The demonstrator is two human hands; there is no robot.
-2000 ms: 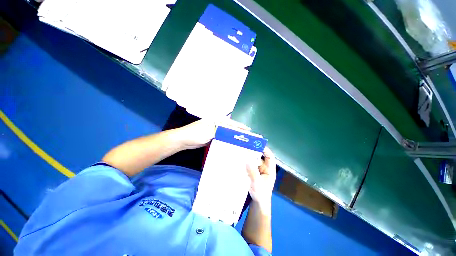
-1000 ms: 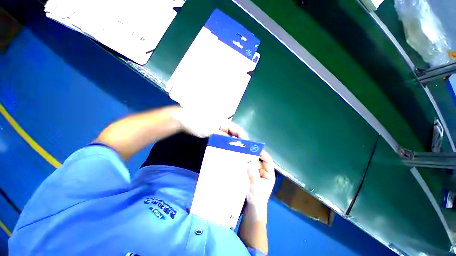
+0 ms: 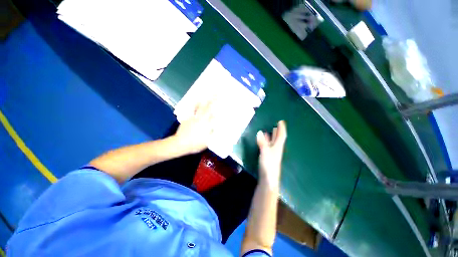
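Observation:
A small fanned pile of flat carton blanks point(image 3: 213, 95), white with a blue top band, lies on the green bench. My left hand point(image 3: 196, 129) rests over the pile's lower left part; its fingers blend into the bright white, so its grip cannot be told. My right hand point(image 3: 271, 145) is open and empty above the bench, right of the pile, fingers spread. A white and blue carton point(image 3: 316, 83), slightly blurred, is beyond my right hand at the rail and conveyor, touched by no hand.
A larger stack of blanks point(image 3: 128, 35) lies at upper left. The pale rail point(image 3: 341, 131) curves past the dark green conveyor point(image 3: 361, 105). Small boxes, one white point(image 3: 360, 35), and a clear plastic bag point(image 3: 408, 68) are on the far side. Something red point(image 3: 213, 173) shows below the bench edge.
The carton held between my hands is gone from them; a similar one is now at the rail. My left hand has moved onto the blanks, and my right hand has moved up over the bench, open.

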